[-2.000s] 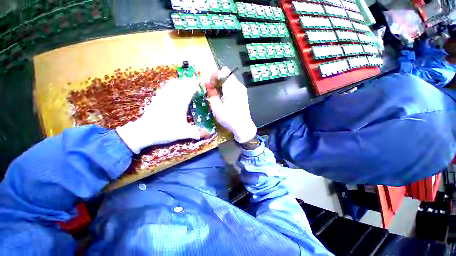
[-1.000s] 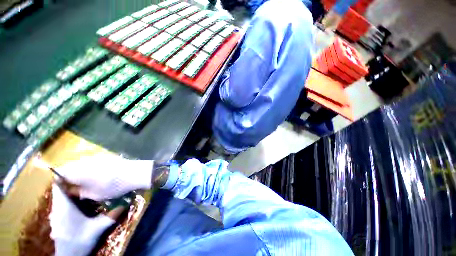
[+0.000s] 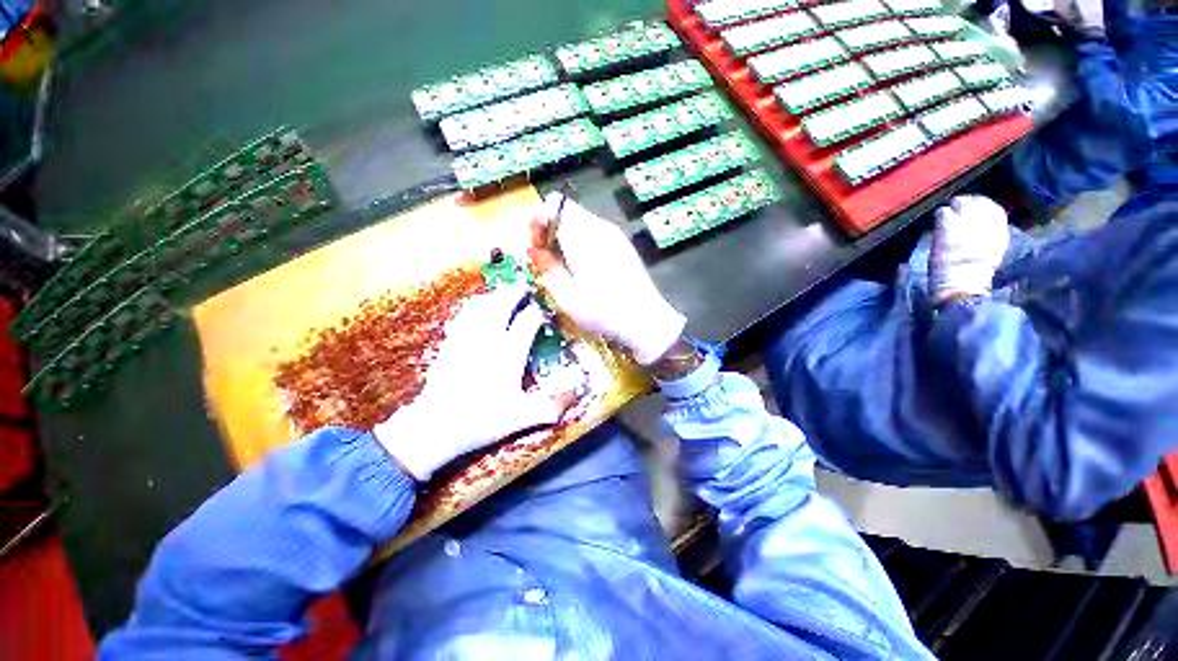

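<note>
A green PCB panel (image 3: 549, 351) lies at the right edge of the yellow board (image 3: 222, 368), partly hidden by my gloved hands. My left hand (image 3: 472, 375), in a white glove, lies over the reddish-brown leaded components (image 3: 368, 351), its thumb and fingers around the panel. My right hand (image 3: 601, 278), gloved with bare fingertips, holds a thin dark pointed tool (image 3: 557, 220) beside the panel's upper part. The fingertips at the panel are small and blurred.
Several set-down PCB panels (image 3: 527, 150) lie beyond the board. A red tray (image 3: 891, 191) with rows of panels is at the upper right. Darker green panels (image 3: 194, 233) lie at the left. A coworker in blue sits at the right, a gloved hand (image 3: 969, 245) showing.
The view has swung back left from the coworker side, so the whole yellow board and the dark panels show again. My hands remain together at the panel, tool in my right hand.
</note>
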